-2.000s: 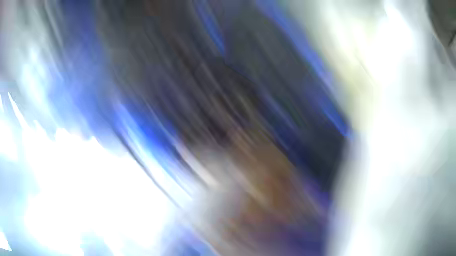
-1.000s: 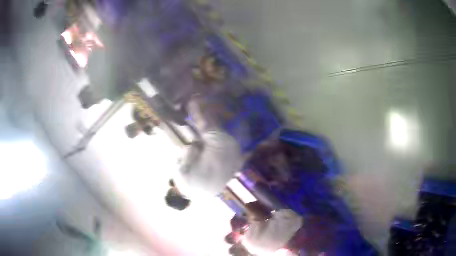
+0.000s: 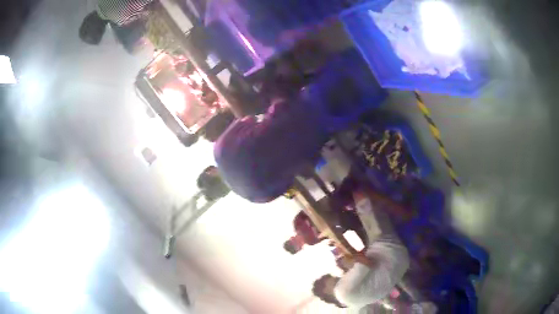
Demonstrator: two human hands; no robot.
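Neither of my hands is in view. The view is tilted and partly blurred. A blue plastic crate (image 3: 423, 88) is at the upper right, with a pale liner (image 3: 395, 37) inside and a bright glare over it. Below it, a blue bin (image 3: 422, 160) holds a heap of tan-gold parts (image 3: 387, 152). Another blue bin (image 3: 481, 254) shows at the lower right; its dark contents are too unclear to tell.
A person in dark clothing (image 3: 269, 150) and a person in a light top (image 3: 377, 270) are along a workbench edge (image 3: 322, 224). Yellow-black floor tape (image 3: 437, 136) runs beside the bins. A glowing reddish tray (image 3: 184, 95) is at the upper left. Strong glare covers the lower left.
The view has turned and become less blurred. The lined crate now shows at the upper right, and the workers and bench appear larger.
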